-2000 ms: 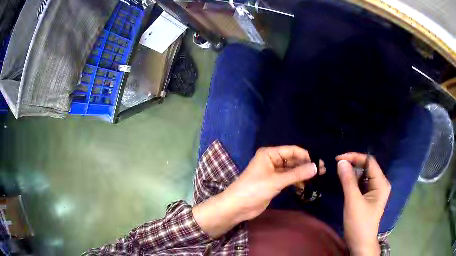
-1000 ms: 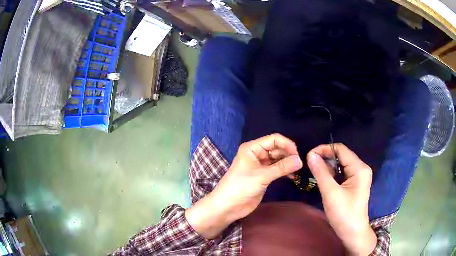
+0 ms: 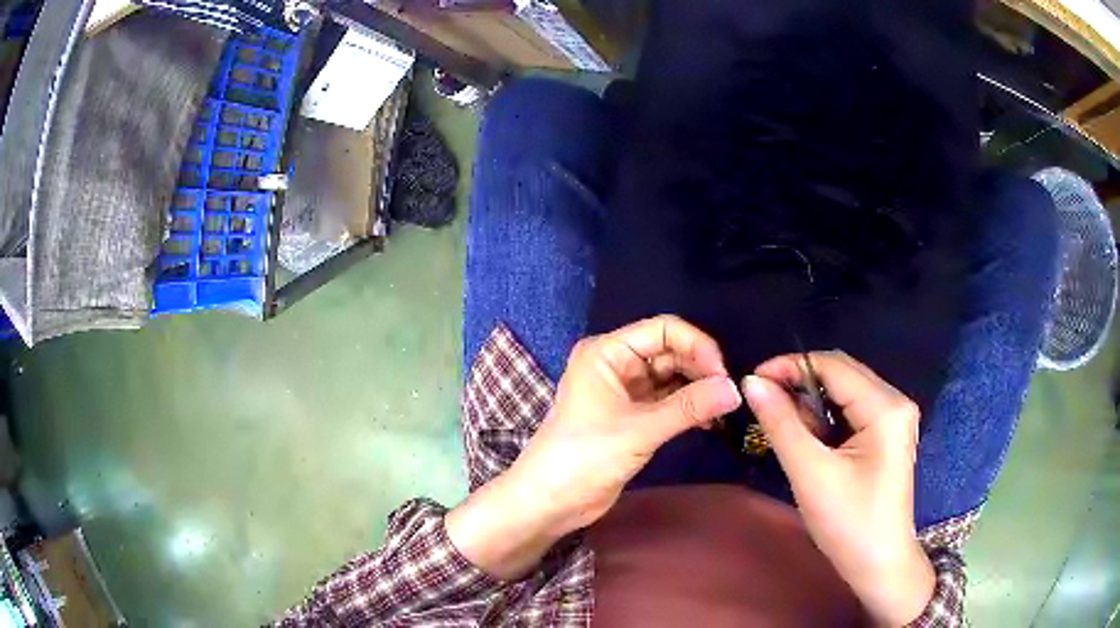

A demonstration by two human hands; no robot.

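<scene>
Dark cloth [image 3: 786, 160] lies over my lap. My left hand [image 3: 633, 423] pinches with thumb and forefinger at what looks like a dark edge of it, hard to separate from the cloth behind. My right hand [image 3: 841, 448] has thumb and forefinger pinched beside the left fingertips, nearly touching them; any thread or needle between them is too small to see. Dark thread snips [image 3: 809, 374] lie within my right fingers, tip pointing up and away. A gold-yellow patterned patch [image 3: 755, 439] shows just below the fingertips. A pale thin curved thread [image 3: 805, 255] lies on the cloth.
Blue jeans [image 3: 528, 233] show beside the cloth. At the left are a blue plastic crate [image 3: 211, 294], draped grey fabric [image 3: 111, 184] and a white paper [image 3: 357, 79]. A white mesh basket [image 3: 1081, 276] stands at the right. A table edge [image 3: 1075, 43] crosses the upper right.
Both hands were farther apart two seconds ago and have come together at the fingertips. Since one second ago they have closed slightly more. The view has shifted a little.
</scene>
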